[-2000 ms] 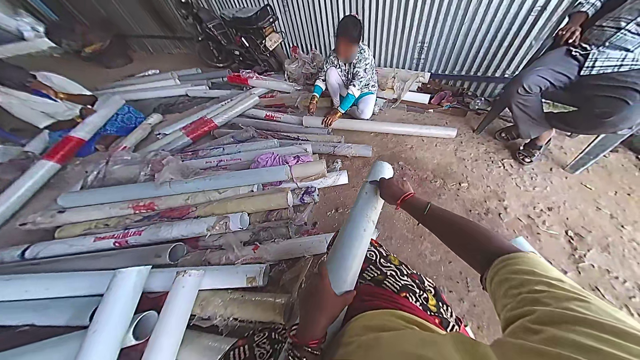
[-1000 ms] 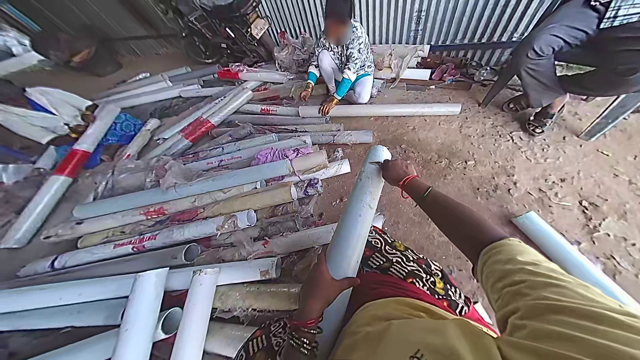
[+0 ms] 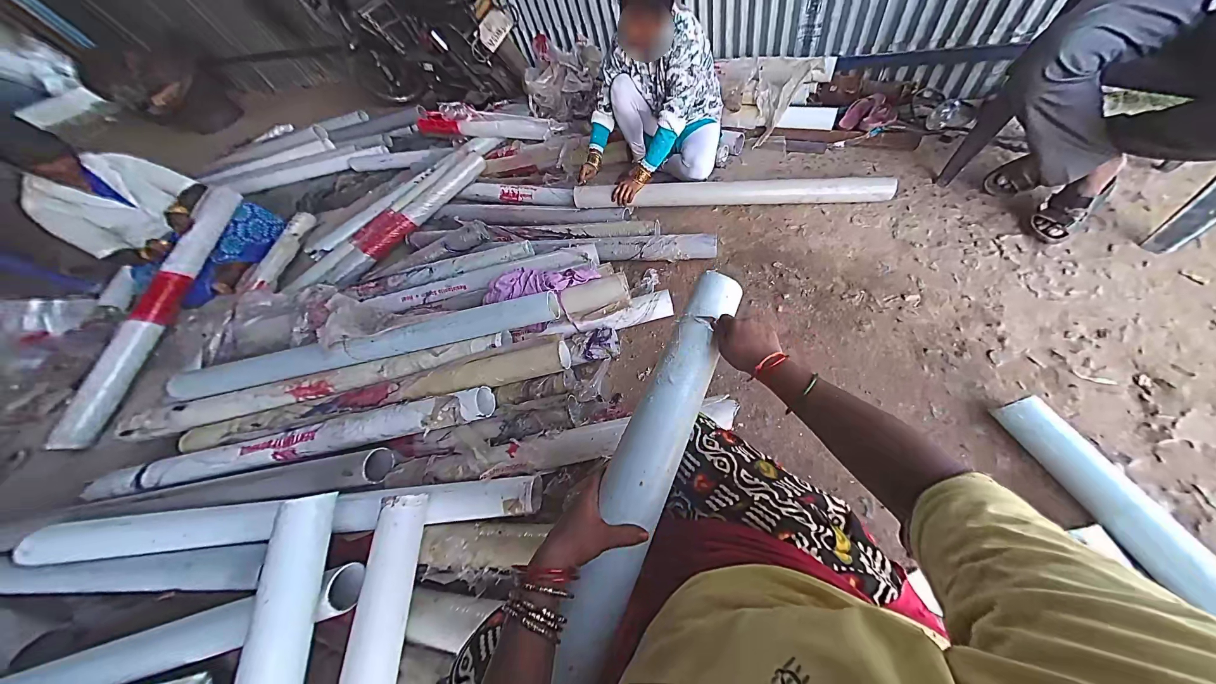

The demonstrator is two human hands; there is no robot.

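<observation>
A pale grey-white tube [image 3: 655,437], likely plastic or cardboard, slants upward across my lap over a patterned cloth [image 3: 760,484]. Around its lower part wraps my left hand [image 3: 584,532], thumb lying across the near side. My right hand [image 3: 746,342] is at the upper end, fingers pressed against the tube's side just below a torn or cut edge in its surface. Whether the right fingers hold anything small is hidden. To my left, two white tubes [image 3: 385,579] lie across others, and a tube with an open end [image 3: 342,589] shows between them.
Many tubes, some wrapped in torn plastic film [image 3: 351,323], cover the ground at left. A person [image 3: 655,104] crouches ahead, hands on a long tube [image 3: 760,192]. Another person [image 3: 104,199] sits at far left. A seated person's legs [image 3: 1092,114] are upper right. One tube [image 3: 1111,494] lies right.
Both my hands remain on the same tube, with the right near its upper end. The view has shifted, and more of the tube on the ground at right shows than two seconds ago.
</observation>
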